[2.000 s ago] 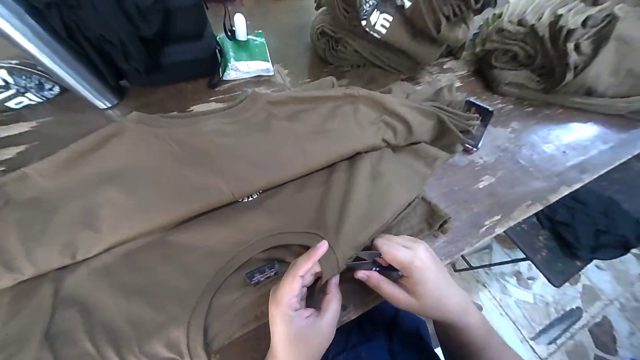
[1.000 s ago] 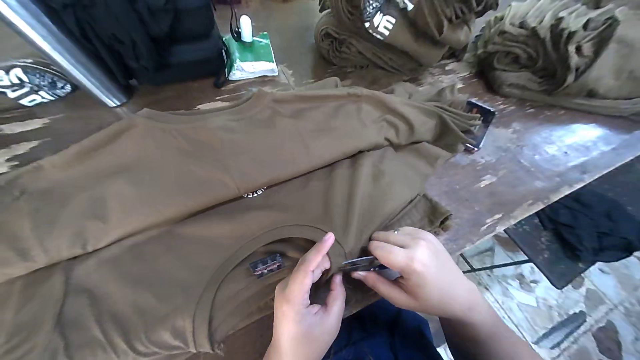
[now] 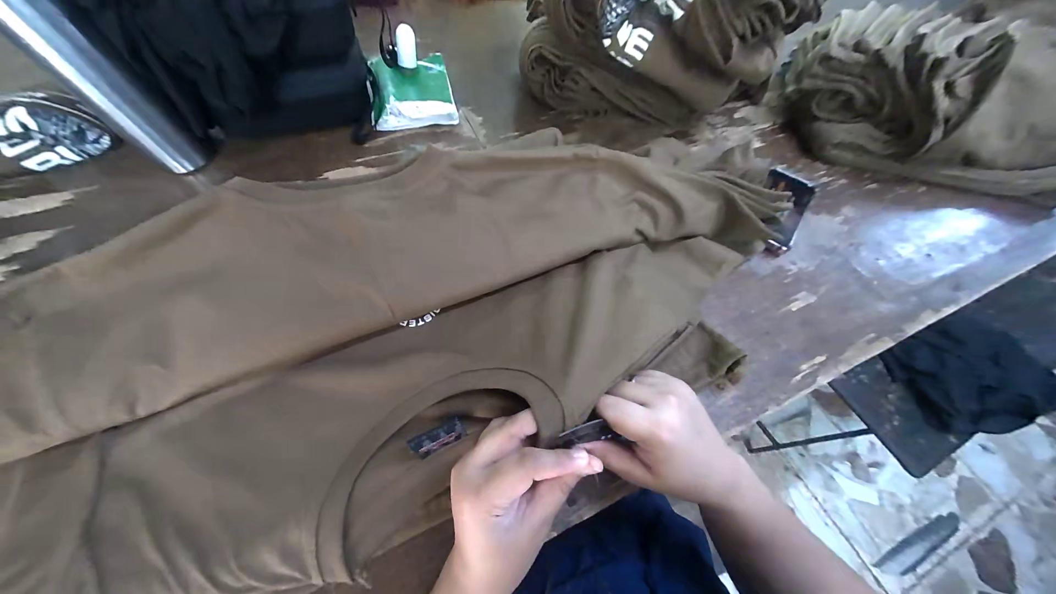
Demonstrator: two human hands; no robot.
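Observation:
A brown T-shirt [image 3: 462, 355] lies spread before me, its round neckline toward me and a dark neck label [image 3: 436, 437] showing inside. My left hand [image 3: 516, 487] pinches the shirt near the right end of the neckband, thumb and forefinger together. My right hand [image 3: 660, 437] holds a small dark metal tool, seemingly thread snips [image 3: 587, 432], its tip at the fabric beside my left fingers. Most of the tool is hidden in the hand. Another brown shirt [image 3: 330, 272] lies folded across the upper part, partly covering white print.
Rolled brown garments [image 3: 891, 99] and a printed brown bundle [image 3: 569, 74] sit at the back. A green packet [image 3: 417, 91] lies near black cloth [image 3: 239, 66] and a metal pole [image 3: 107, 82]. A dark phone-like object [image 3: 790, 210] is by the sleeves. Black fabric [image 3: 973, 371] rests right of the worn wooden table [image 3: 874, 305].
The thumb and forefinger of my left hand have come together beside the tool; the forefinger pointed up earlier. My right hand stays close by with the tool.

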